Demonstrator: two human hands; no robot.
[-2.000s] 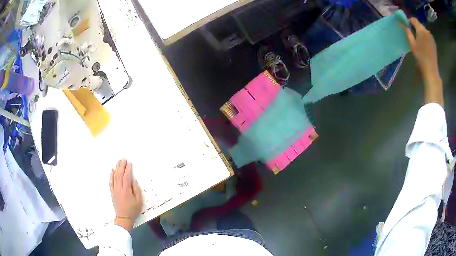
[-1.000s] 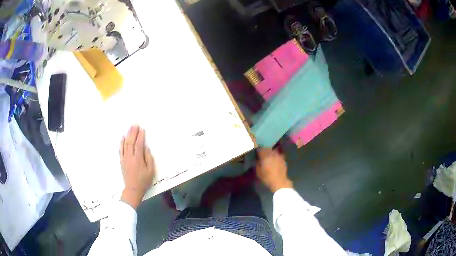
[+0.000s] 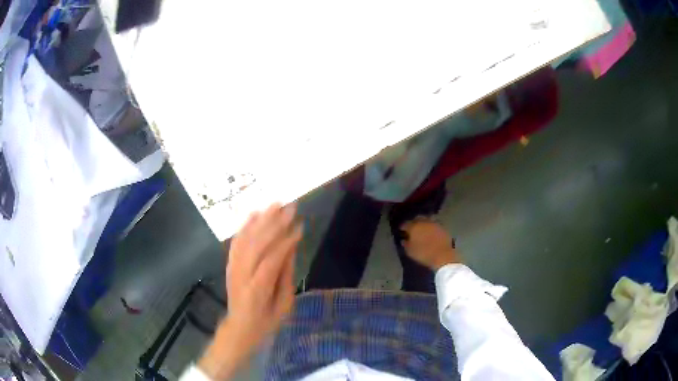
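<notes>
My left hand point(image 3: 260, 271) is blurred, fingers extended and holding nothing visible, at the near edge of the white table point(image 3: 357, 82). My right hand point(image 3: 427, 242) is low beside my lap, below the table edge, with its fingers curled against a dark shape; whether it grips anything is unclear. A pink bundle point(image 3: 611, 52) is partly visible past the table's right corner, with a little sea-green fabric point(image 3: 615, 11) beside it. A dark red basket point(image 3: 476, 152) under the table holds pale green fabric point(image 3: 405, 167).
A black rectangle point(image 3: 137, 11), possibly a phone, lies at the table's upper left. White cloth point(image 3: 63, 186) hangs at the left. A black metal frame point(image 3: 178, 327) stands at the lower left. Cream fabric pieces point(image 3: 635, 316) lie over blue material at the lower right. The floor is dark green.
The view has swung left and down toward my lap. My right hand has left the green fabric on the pink bundle. My left hand has moved from the tabletop to its near edge.
</notes>
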